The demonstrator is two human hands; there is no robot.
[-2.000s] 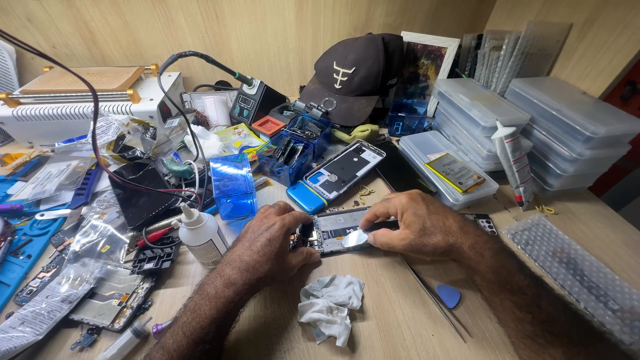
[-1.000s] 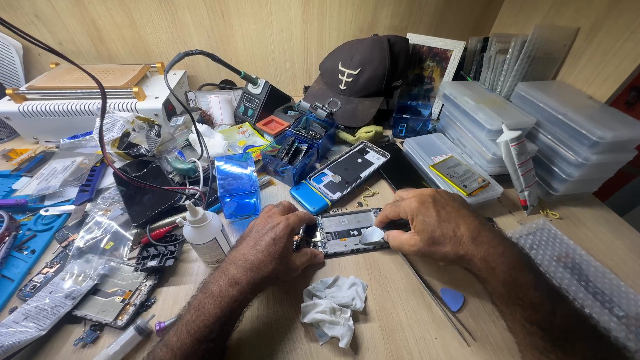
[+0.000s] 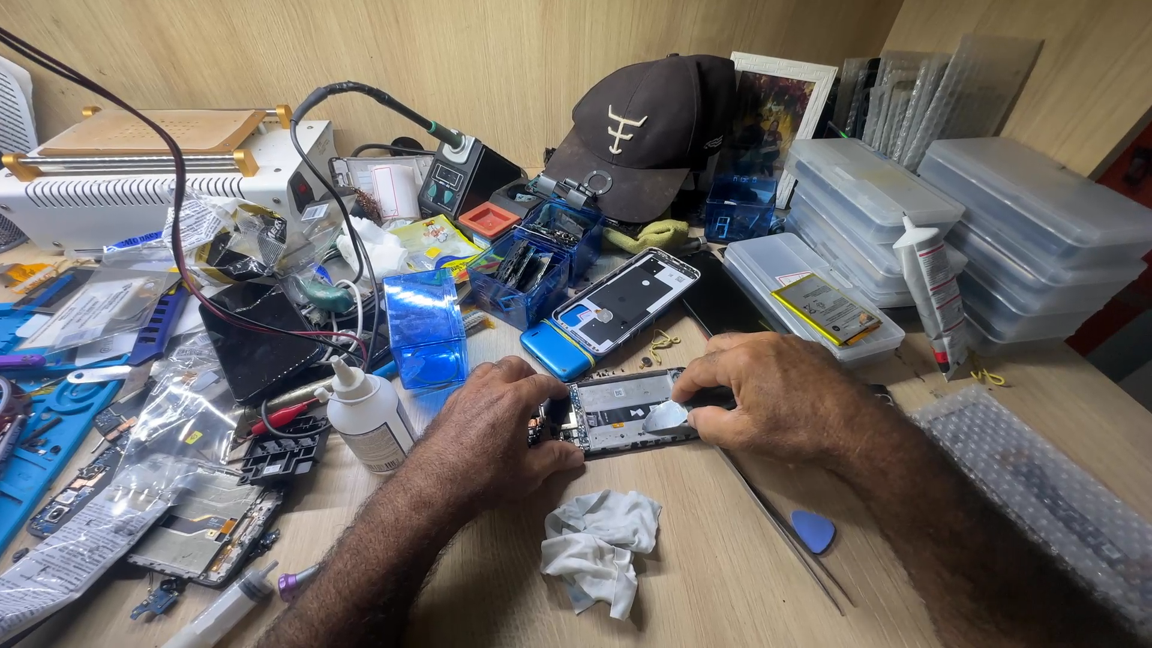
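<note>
An opened phone frame (image 3: pixel 621 403) with its circuit board showing lies flat on the wooden desk. My left hand (image 3: pixel 508 430) grips its left end, fingers over the board. My right hand (image 3: pixel 765 391) pinches a small pale piece (image 3: pixel 666 418), seemingly cloth or a thin pad, against the bare battery bay. A crumpled white cloth (image 3: pixel 601 549) lies in front of the phone. Metal tweezers (image 3: pixel 787 526) and a blue triangular pick (image 3: pixel 813 531) rest below my right hand. Behind the phone lie a phone back housing (image 3: pixel 627 301) and a blue object with a yellow band (image 3: pixel 555 349).
A white dropper bottle (image 3: pixel 369 423) stands beside my left forearm. Blue parts bins (image 3: pixel 522 279), a soldering station (image 3: pixel 463 175) and a cap (image 3: pixel 643 126) are behind. Plastic cases (image 3: pixel 1035 234), one bearing a battery (image 3: pixel 826 309), and bubble wrap (image 3: pixel 1035 486) are at right. Phone parts and bags crowd the left.
My right hand and the pale piece have shifted toward the right end of the battery bay since the earliest frame. My left hand still holds the left end.
</note>
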